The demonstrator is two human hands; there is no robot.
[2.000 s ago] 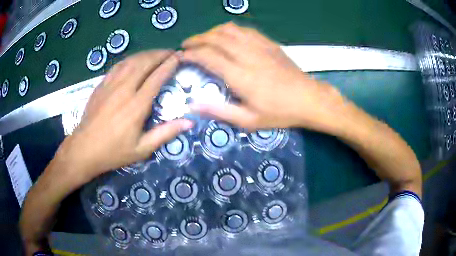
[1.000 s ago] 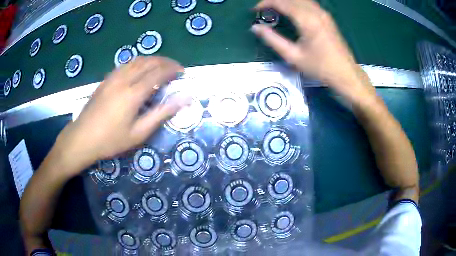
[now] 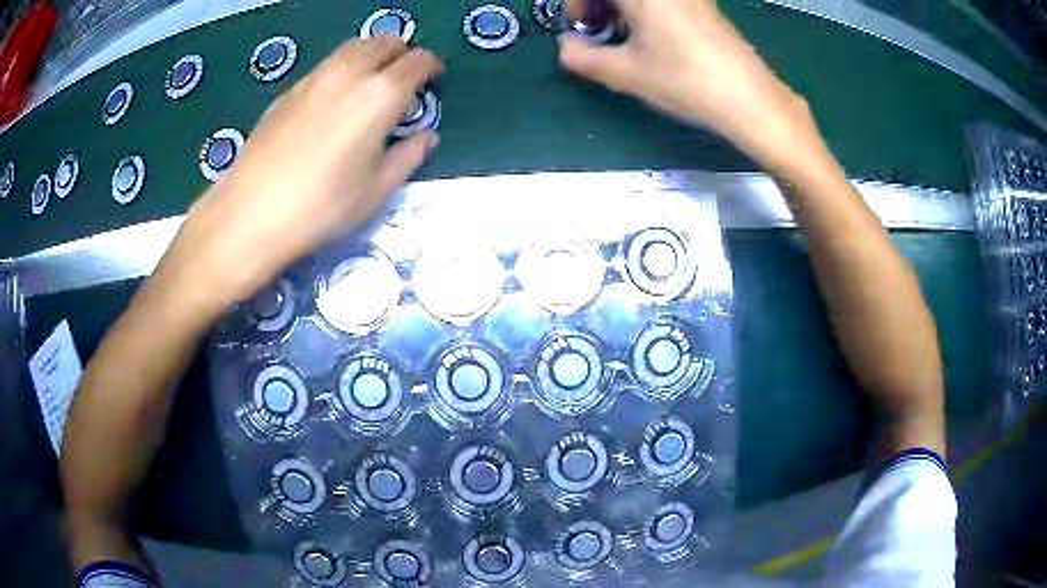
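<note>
The clear blister tray (image 3: 718, 414) lies on the bench against the belt rail. Its lower rows hold round parts (image 3: 468, 381) with silver rings and pale centres. Glare whitens much of the top row, so its contents are hard to tell. My left hand (image 3: 316, 155) reaches past the tray's upper left over the belt, fingertips around a round part (image 3: 416, 113). My right hand (image 3: 677, 69) is over the belt beyond the tray, thumb and fingers pinching another round part (image 3: 592, 23), which they partly cover.
The green belt (image 3: 505, 126) carries several loose round parts, mostly at left. A pale rail (image 3: 907, 204) edges it. Stacked trays (image 3: 1016, 253) stand at right. A paper label (image 3: 55, 373) lies at left. A red object (image 3: 23, 52) shows at the upper left corner.
Both hands were over the tray; my right hand moved to the belt first, then my left hand. The hands now hold round parts. Belt parts have shifted right, and the tray sits lower in view.
</note>
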